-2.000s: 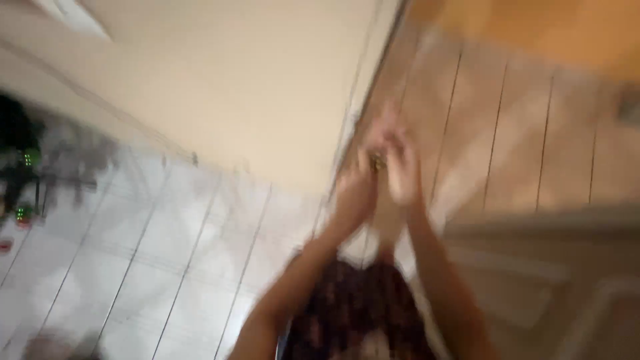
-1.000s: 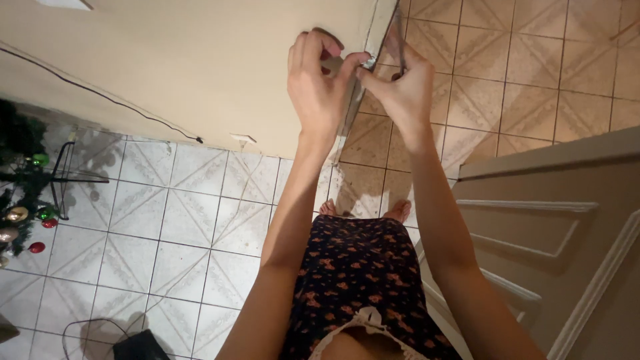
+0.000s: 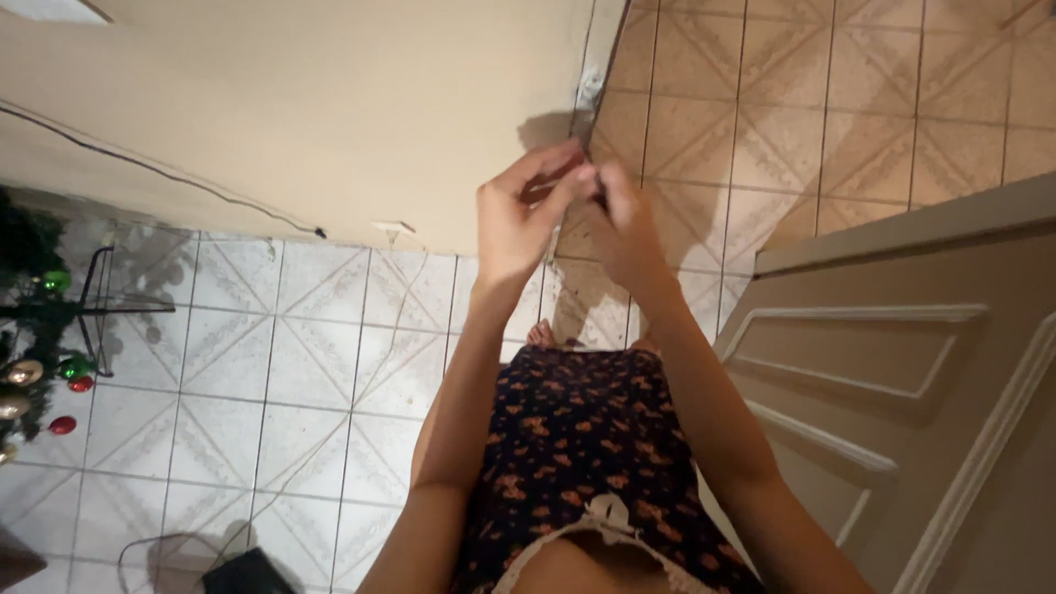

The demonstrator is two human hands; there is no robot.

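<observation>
My left hand (image 3: 524,210) and my right hand (image 3: 624,221) are raised in front of me, their fingertips meeting close to the edge of the door frame (image 3: 596,62). Something small and dark may be between the fingertips, but blur and the fingers hide what it is. A whitish metal-looking fitting (image 3: 590,85) sits on the frame just beyond the hands. The fingers of both hands are bent, with thumbs toward each other.
A panelled door (image 3: 858,351) stands at the right. The cream wall (image 3: 330,107) has a dark cable (image 3: 173,176) and an outlet (image 3: 394,227). At the left is a Christmas tree (image 3: 33,330) with baubles and a metal stand. A black box (image 3: 247,575) lies on the tiled floor (image 3: 318,355).
Both hands were at the door frame's edge one second ago; now they are lower, clear of the fitting, with fingertips together.
</observation>
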